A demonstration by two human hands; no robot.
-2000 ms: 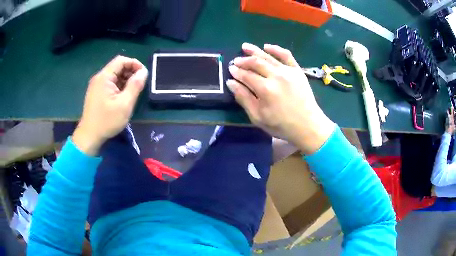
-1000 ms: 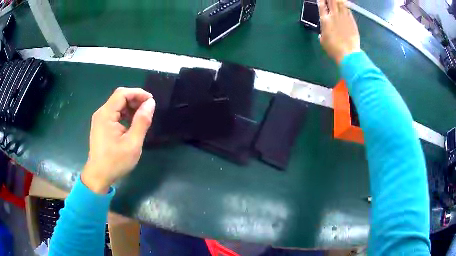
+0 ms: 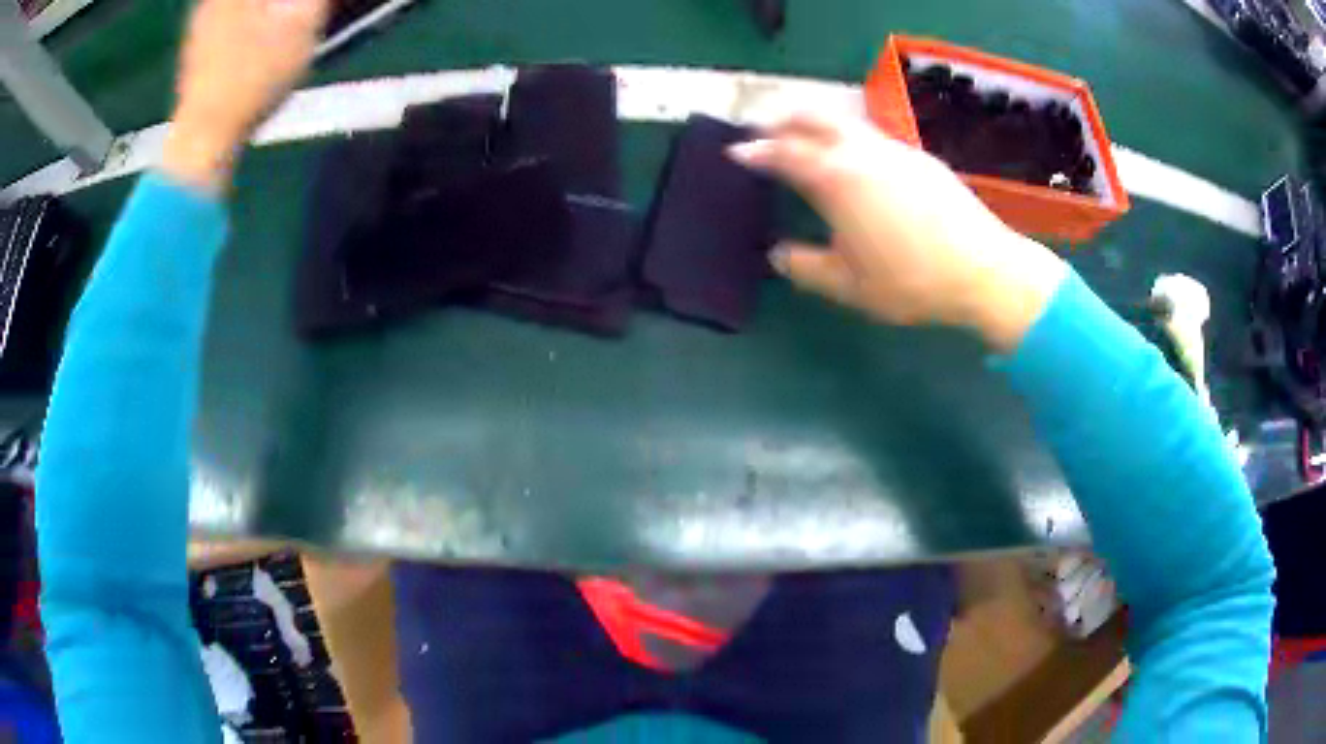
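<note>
Several thin flat black panels lie overlapping on the green bench; the nearest group [image 3: 465, 218] is left of centre. One separate panel [image 3: 705, 225] lies to their right. My right hand [image 3: 902, 218] is over the bench by this panel's right edge, thumb and fingers apart, with nothing seen in it. I cannot tell whether the fingertips touch the panel. My left hand [image 3: 247, 73] is blurred at the top left edge, beside a dark object [image 3: 349, 18] cut off by the frame; its fingers are unclear.
An open orange box [image 3: 1069, 218] of small black pieces stands behind my right hand. A white-headed mallet [image 3: 1181, 305] and black units [image 3: 1287, 276] are at the right. A black stack [image 3: 26, 276] is at the left end. Cartons [image 3: 356, 625] are below the bench.
My right hand has come back from the far side to the panels. My left hand has moved up and left to the far side. The unit seen beside my right hand is out of view.
</note>
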